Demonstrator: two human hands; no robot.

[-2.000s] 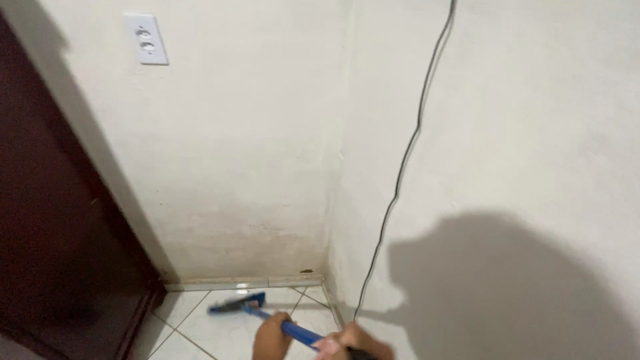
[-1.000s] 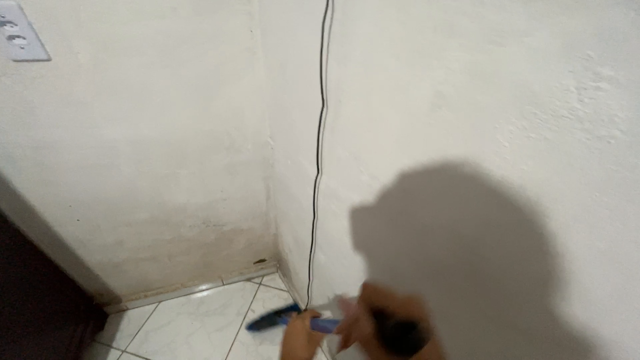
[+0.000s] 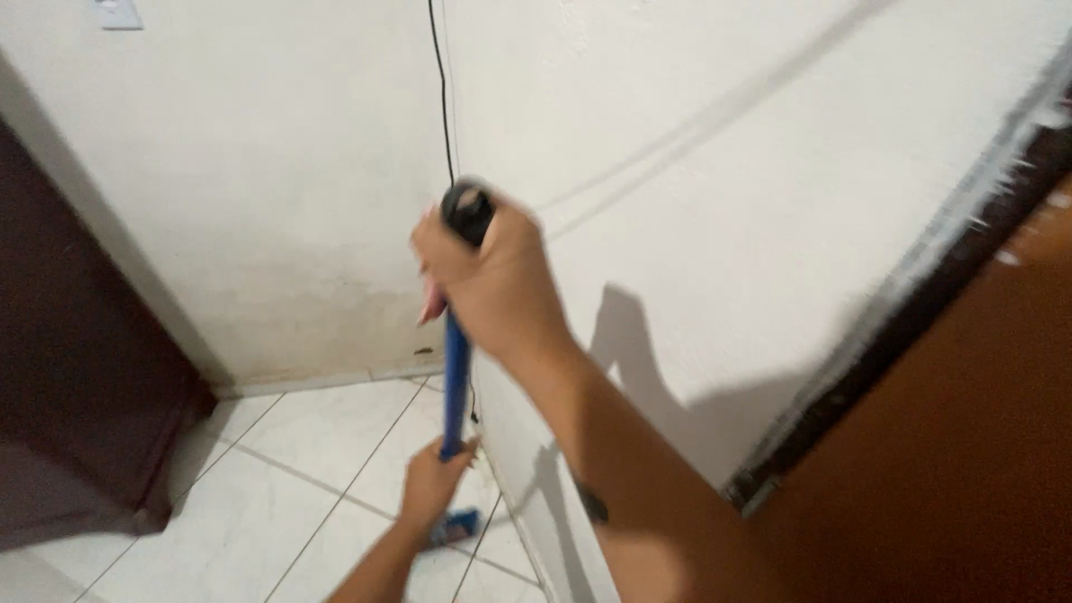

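A blue pole (image 3: 456, 377) with a black end cap stands steeply in front of me. My right hand (image 3: 490, 260) is closed around its top, just below the black end. Lower down, my left hand (image 3: 435, 481) grips the same pole. At the pole's foot, a blurred blue head (image 3: 455, 528), which looks like a broom or squeegee head, is at the white tiled floor (image 3: 310, 494), close to the right wall. My left hand and forearm partly hide it.
Dark reddish-brown furniture (image 3: 75, 352) stands at left. A black cable (image 3: 444, 100) hangs near the wall corner. A brown door (image 3: 938, 469) with a dark frame is at right. A white wall outlet (image 3: 117, 12) shows at upper left.
The pole has swung from a low slant to steep, its blue head now nearer me along the right wall. My right hand has risen. The view has turned right, bringing the brown door in.
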